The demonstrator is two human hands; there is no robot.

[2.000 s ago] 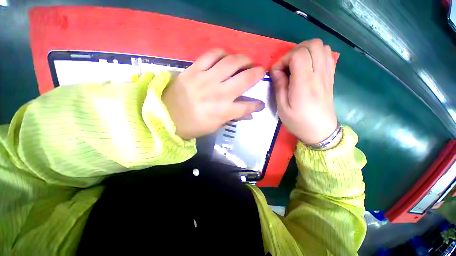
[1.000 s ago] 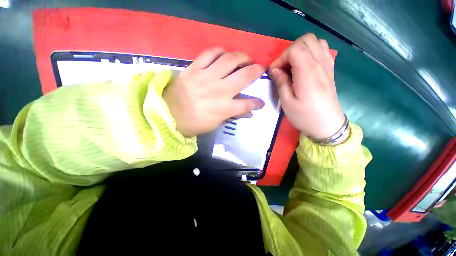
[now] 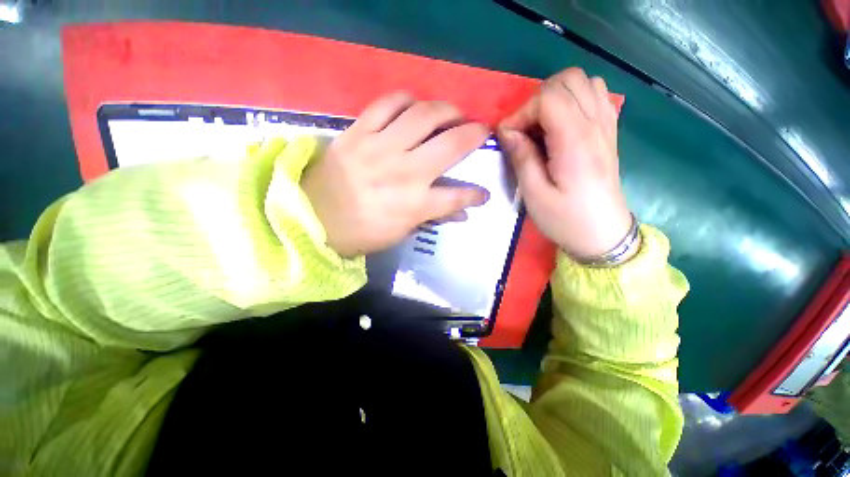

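Observation:
A display unit (image 3: pixel 485 246) with a white face and thin black border lies on a red foam pad (image 3: pixel 280 58). My left hand (image 3: pixel 396 177) lies over the panel's face, fingertips near its far edge, covering the middle. A shiny clear sheet with small dark strips (image 3: pixel 425 238) shows below its fingers. My right hand (image 3: pixel 566 158) is at the far right corner, thumb and forefinger together at the black border. Any piece between the fingertips is too small or hidden to tell. My left sleeve covers the panel's near left part.
The pad lies on a glossy green surface (image 3: pixel 708 252). Another red pad (image 3: pixel 778 359) with a panel (image 3: pixel 813 359) is at the right edge. A dark seam and a metallic rail run along the far right side. Part of another red thing shows at the top right corner.
The pad and panel have shifted very slightly in the picture. My right hand has tilted a little at the same corner. My left hand stays nearly where it was.

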